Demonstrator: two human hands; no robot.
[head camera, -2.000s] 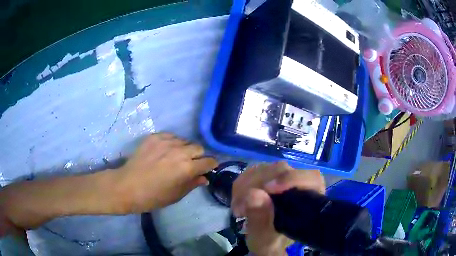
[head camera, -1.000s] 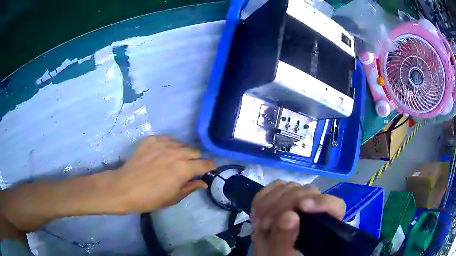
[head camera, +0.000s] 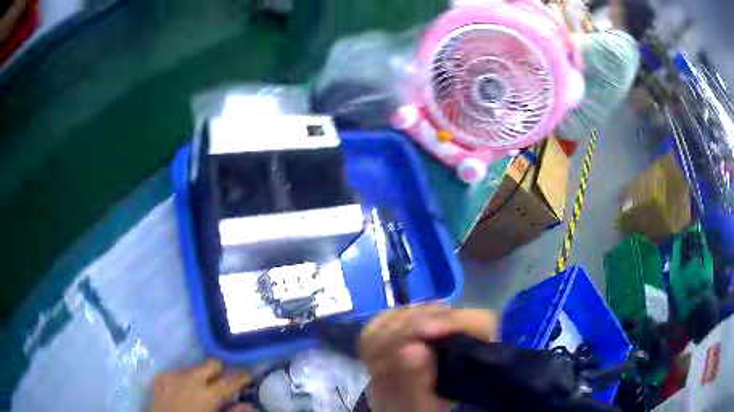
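My right hand (head camera: 410, 350) is closed around the black electric screwdriver (head camera: 507, 374). The tool's nose points left, at the front edge of the screw feeder's metal plate; its tip is blurred. The black and white screw feeder (head camera: 278, 181) stands in the blue tray (head camera: 447, 269). My left hand (head camera: 195, 388) is at the bottom edge, partly cut off, with its fingertips at a dark ear-cup ring (head camera: 256, 385) of the headphone frame. Blur hides how firmly it holds the ring. Most of the frame is out of view.
A pink fan (head camera: 489, 87) stands behind the tray, beside a clear plastic bag (head camera: 362, 68). Thin metallic tools (head camera: 398, 248) lie in the tray. A cardboard box (head camera: 515, 205), a blue crate (head camera: 567, 310) with black parts and green crates (head camera: 636, 273) are at the right.
The view has swung to the right, so the feeder and fan appear further left. The screwdriver has moved from the ear-cup ring to the feeder's front plate. My left hand remains near the ring.
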